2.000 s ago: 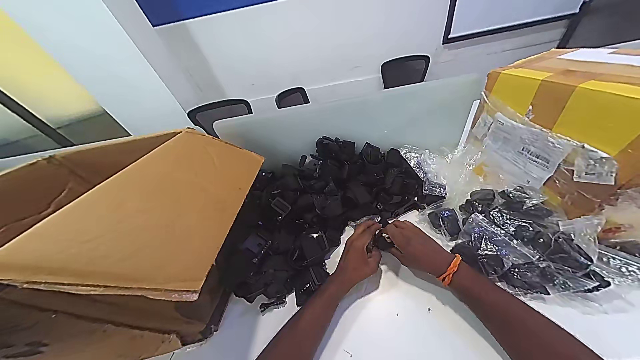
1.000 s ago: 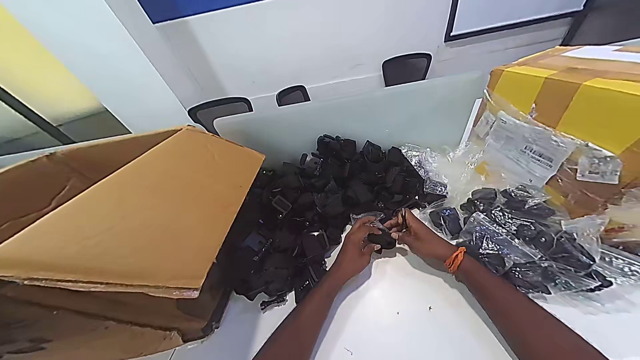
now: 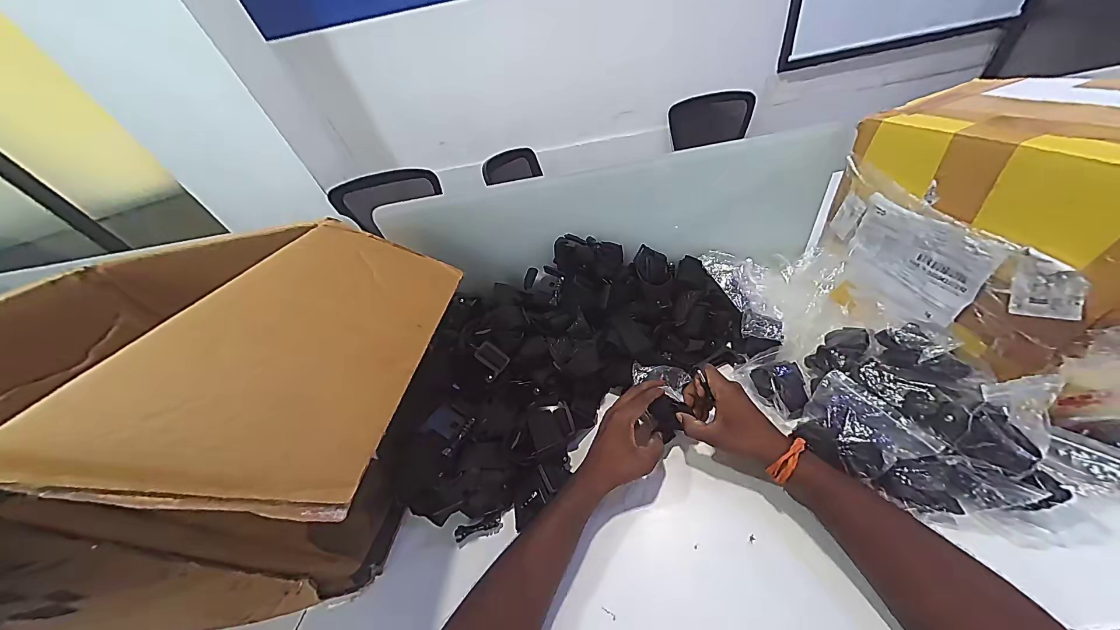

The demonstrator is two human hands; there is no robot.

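Observation:
Between my hands, at the middle of the white table, is a small black part point(image 3: 668, 415) whose exact kind I cannot tell. My left hand point(image 3: 626, 437) grips it from the left with thumb and fingers. From the right, my right hand point(image 3: 731, 420), with an orange band at the wrist, pinches the part and a thin black piece point(image 3: 704, 387) that sticks up by the fingers. A heap of black plastic parts point(image 3: 560, 337) lies just beyond and left of my hands. Clear plastic bags holding black parts point(image 3: 927, 420) lie to the right.
An open cardboard box point(image 3: 236, 376) stands at the left, its flap reaching the heap. A large carton with yellow tape point(image 3: 1041, 188) stands at the back right, clear plastic wrap against it. A frosted partition point(image 3: 612, 210) runs behind the heap, with several chairs beyond.
Both hands stay around the small black part at nearly the same spot, their fingers shifted. The thin black piece at my right fingers shows a second ago too.

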